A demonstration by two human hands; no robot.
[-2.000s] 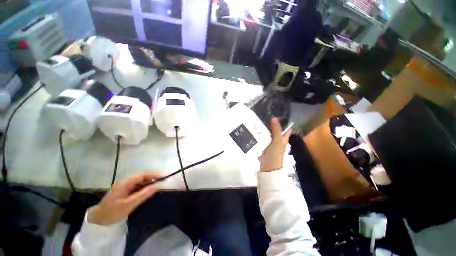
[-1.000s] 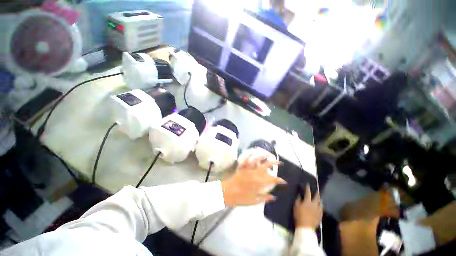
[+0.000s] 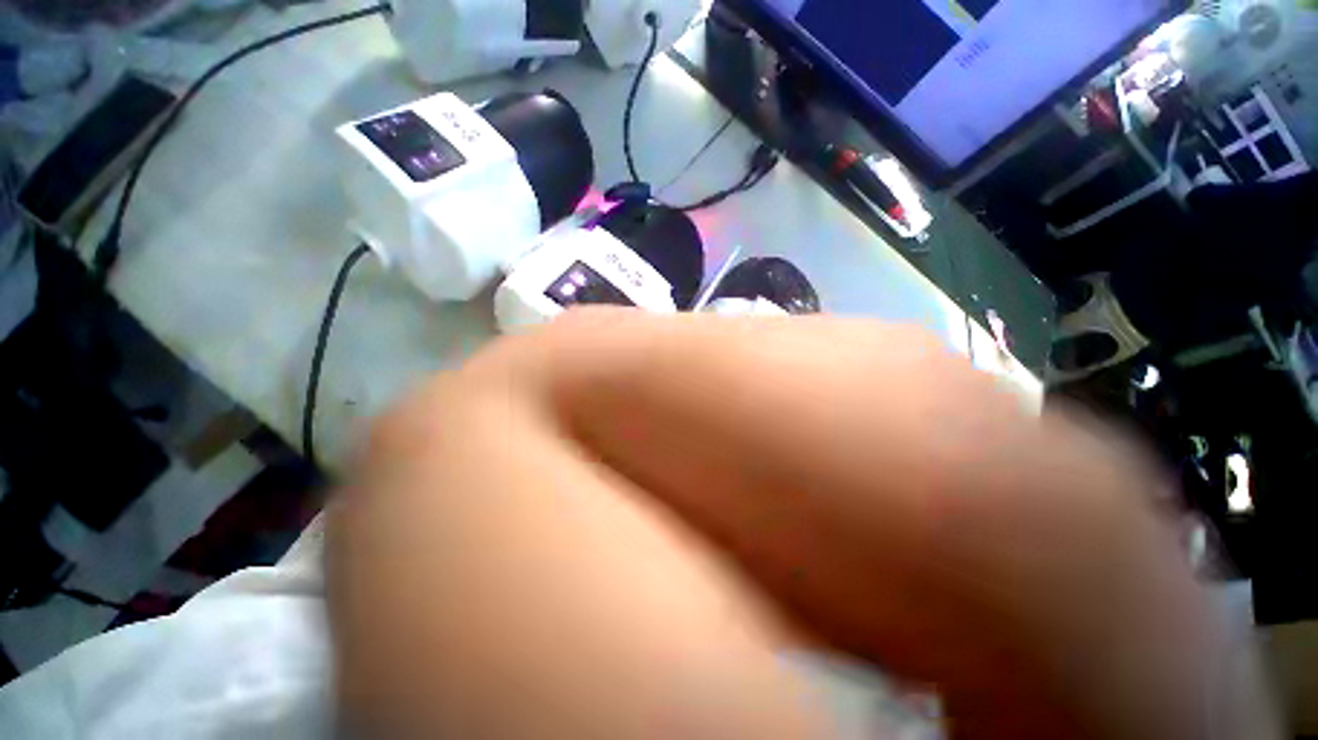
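A large blurred hand, seemingly my left hand [image 3: 781, 506], is very close to the lens. It covers the lower middle and right of the view, and its fingertips and anything in it cannot be made out. My right hand is not in view. Behind the blurred hand, a white security camera [image 3: 434, 195] with a black head stands on the bench. A second security camera [image 3: 578, 275] is partly covered by the hand. Of a third, mainly the black head [image 3: 769, 282] shows. Pink light glows between the first two.
Two more white housings, a camera [image 3: 455, 32] and another [image 3: 625, 26], are cut off by the top edge. Black cables [image 3: 325, 347] run over the white bench [image 3: 231, 289]. A dark flat slab [image 3: 98, 152] lies at left. A monitor [image 3: 961, 72] stands at upper right.
The view has moved closer to the bench cameras. The hand that was over the rightmost camera is no longer seen there; a hand now fills the foreground. The right hand has left view.
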